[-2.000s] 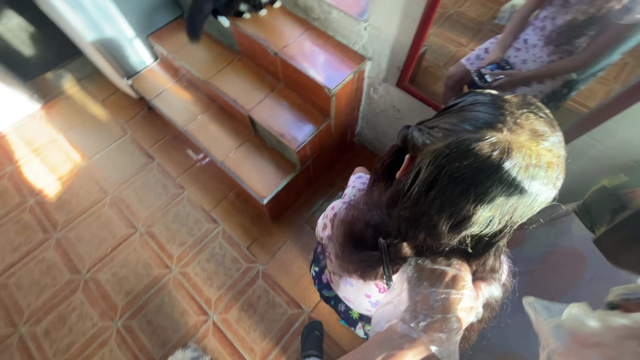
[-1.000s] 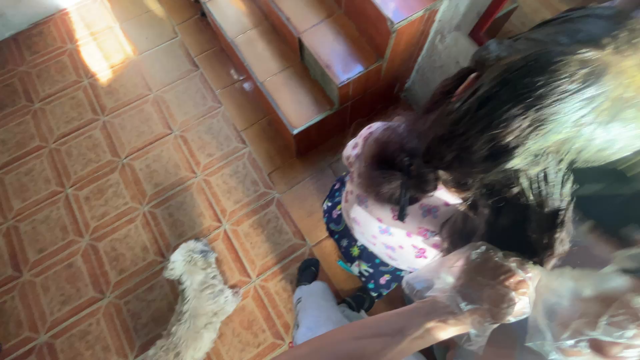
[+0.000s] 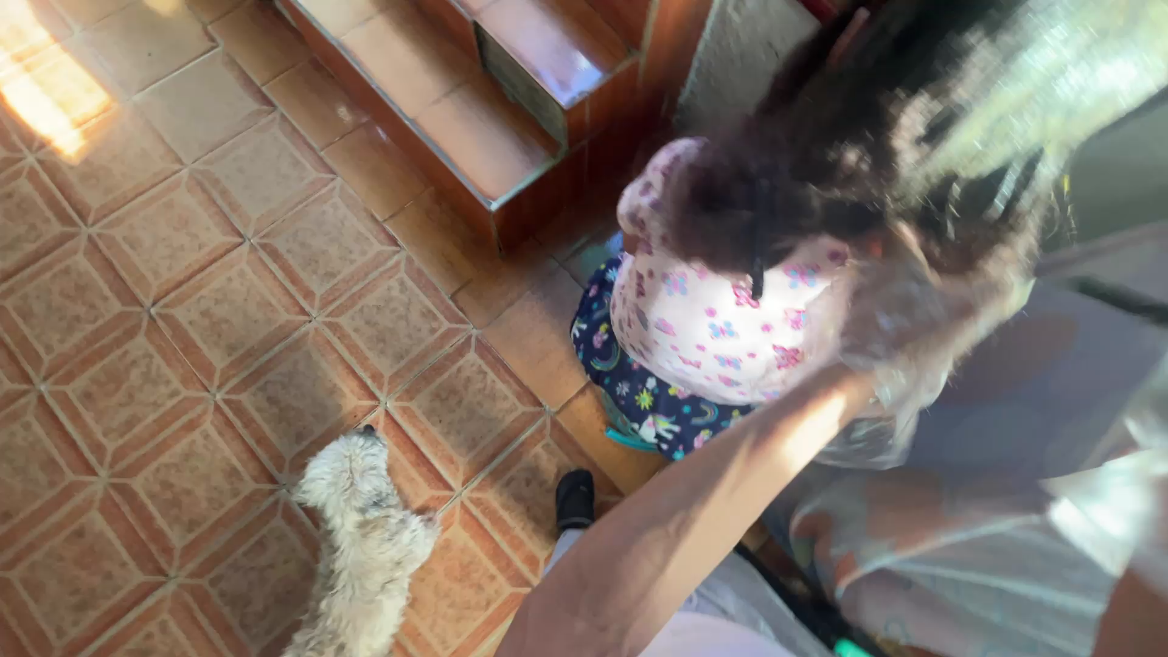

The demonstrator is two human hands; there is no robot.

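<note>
A person with long dark hair (image 3: 794, 173), lit pale on top, sits low at the right, wearing a pink patterned top (image 3: 721, 328) and a dark-blue patterned lower garment (image 3: 639, 401). My left hand (image 3: 899, 338), in a clear plastic glove, touches the hair behind the person's shoulder; its fingers are blurred and partly hidden in the strands. A thin dark strip, perhaps a hair clip or comb (image 3: 759, 239), hangs in the hair. At the right edge, my right hand (image 3: 1104, 511) is a blur in a clear plastic glove, apart from the hair; what it holds is unclear.
A small cream-coloured, curly-haired dog (image 3: 365, 538) is on the tiled floor (image 3: 182, 301) at lower left. Tiled steps (image 3: 484, 137) with hard edges rise at the top centre. A foot in a dark shoe or sock (image 3: 575, 500) shows beside my left forearm.
The view has shifted down and toward the floor; the mirror is out of sight and the dog shows fully. My left hand stays at the hair. My right hand is now farther from it than a second ago.
</note>
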